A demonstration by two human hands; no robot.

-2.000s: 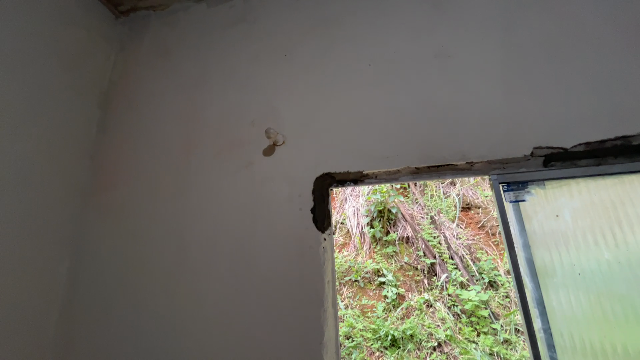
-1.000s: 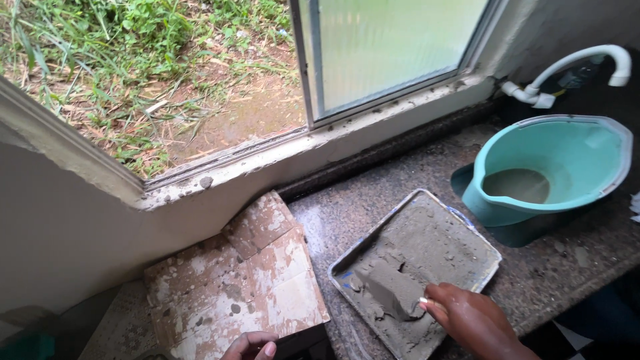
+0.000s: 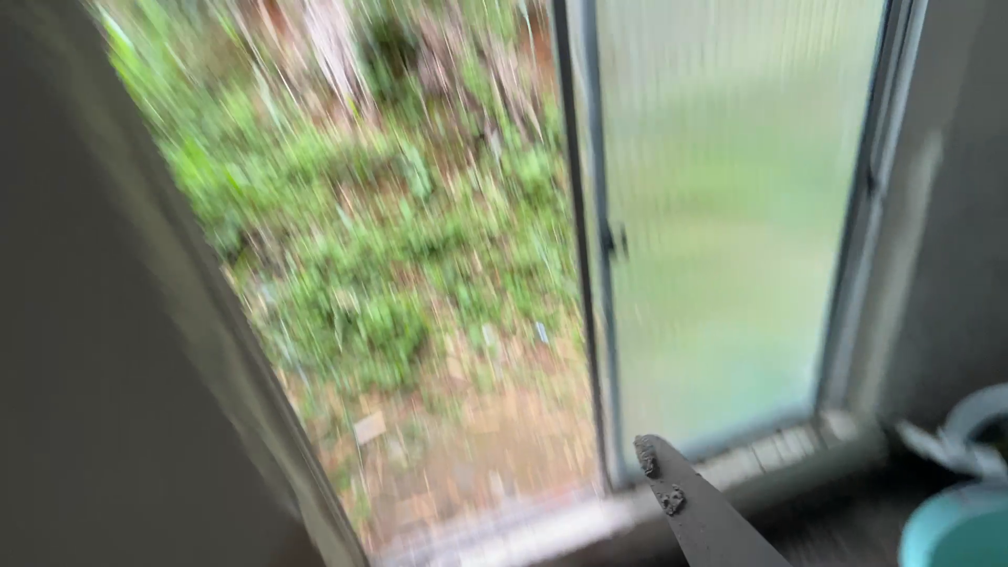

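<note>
The blade of a trowel (image 3: 701, 512), grey with mortar, rises from the bottom edge, right of the middle, with small lumps of mortar at its tip and along one edge. Its handle lies outside the view, and so do both of my hands. Behind the blade stand the window sill (image 3: 535, 535) and a sliding window pane of ribbed glass (image 3: 724, 236) in a metal frame. The view is blurred by motion.
A dark wall (image 3: 118, 315) and the window's side edge fill the left. Green plants and bare soil (image 3: 472, 441) show through the window's open half. At the lower right are a turquoise basin (image 3: 957, 528) and a white faucet (image 3: 976, 417).
The view has swung up from the counter to the window. The trowel blade now shows raised before the sill; a second ago my right hand was at the mortar tray. Both hands have left the view.
</note>
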